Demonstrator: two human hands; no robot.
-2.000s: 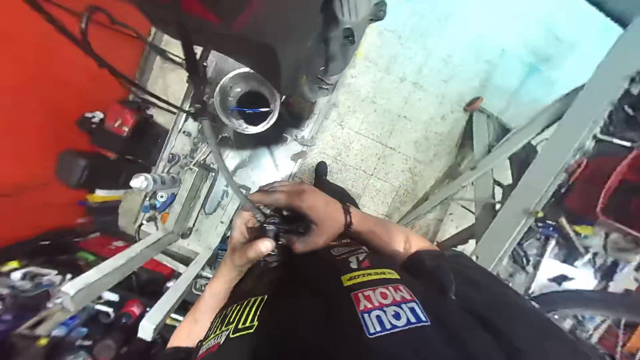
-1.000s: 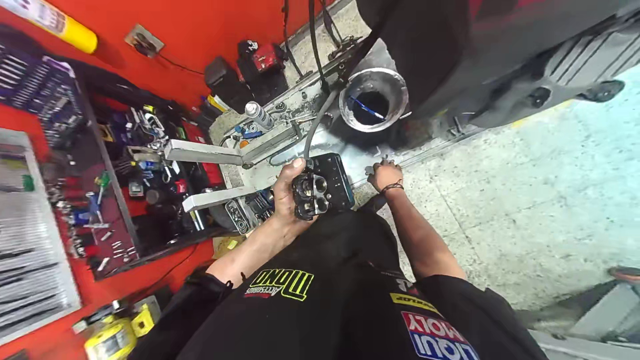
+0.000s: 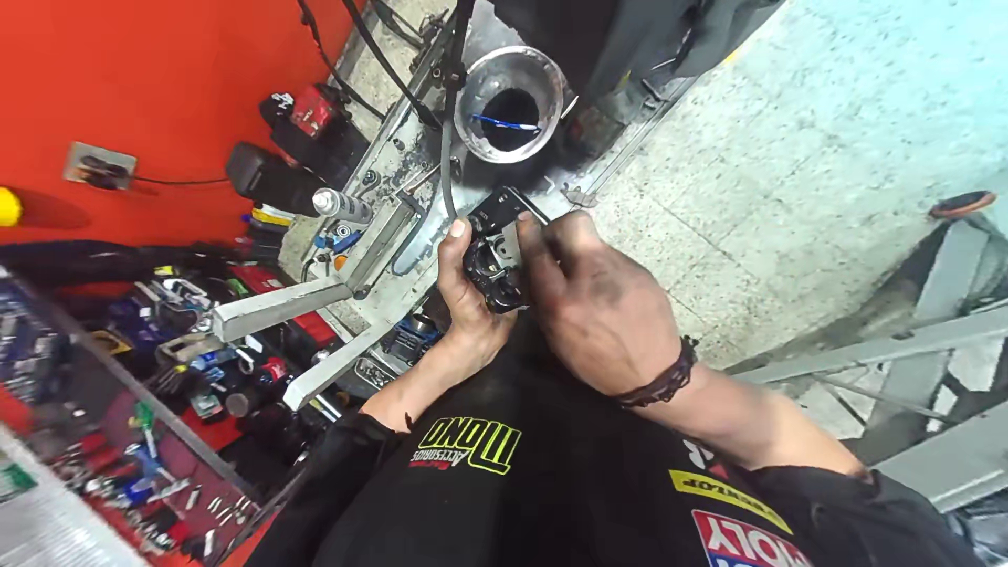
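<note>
My left hand (image 3: 468, 303) holds a black brake caliper (image 3: 494, 272) near my chest, thumb along its upper left side. A grey hose runs up from beside the caliper. My right hand (image 3: 598, 303) is at the caliper's right side, its thumb and index finger pinched at a small grey metal part (image 3: 506, 246) at the opening; whether it grips that part is hard to tell. A black rectangular part (image 3: 504, 209) lies just beyond the caliper. Above stands a round metal rim (image 3: 510, 102) with a blue pen-like object (image 3: 505, 124) across its dark hole.
Grey metal arms (image 3: 279, 307) jut out at left, near a spray can (image 3: 342, 205). Beyond them are a tool drawer (image 3: 169, 409) and a red wall (image 3: 181, 71). A grey metal frame (image 3: 906, 346) stands on the right over the tiled floor (image 3: 709, 205).
One second ago my right hand was apart from the caliper, by the platform's edge; now it is at the caliper. My left hand still holds the caliper. The view has shifted.
</note>
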